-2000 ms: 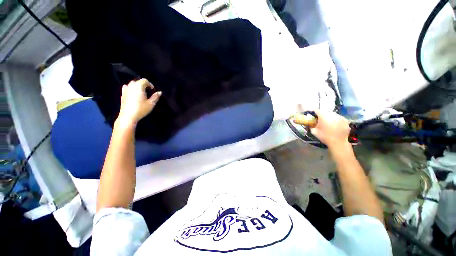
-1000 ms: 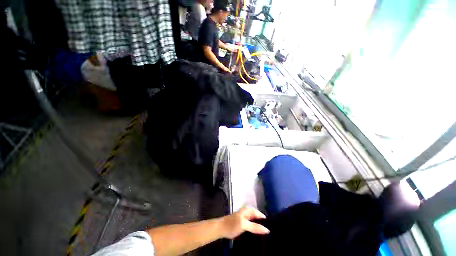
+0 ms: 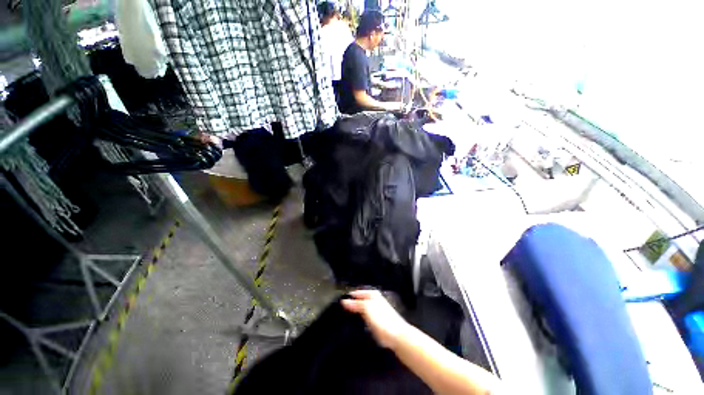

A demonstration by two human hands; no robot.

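A black garment hangs in limp folds at the bottom centre, beside the white table's left edge and off the blue padded arm. My right hand, with the forearm coming in from the lower right, grips the garment's upper edge. My left hand is not visible; it is out of the picture or behind the cloth. The dark-blue padded arm is bare on the right, above the white table. The iron is not in view.
A garment rail with dark hangers stands left, its foot by yellow-black floor tape. Checked shirts hang behind. A black garment heap lies at the table's far end. A person works beyond it.
The view has turned left towards the rail. The black garment has come off the pad to the table's left side. The left hand seen on the cloth earlier is gone from view; my right hand now grips it.
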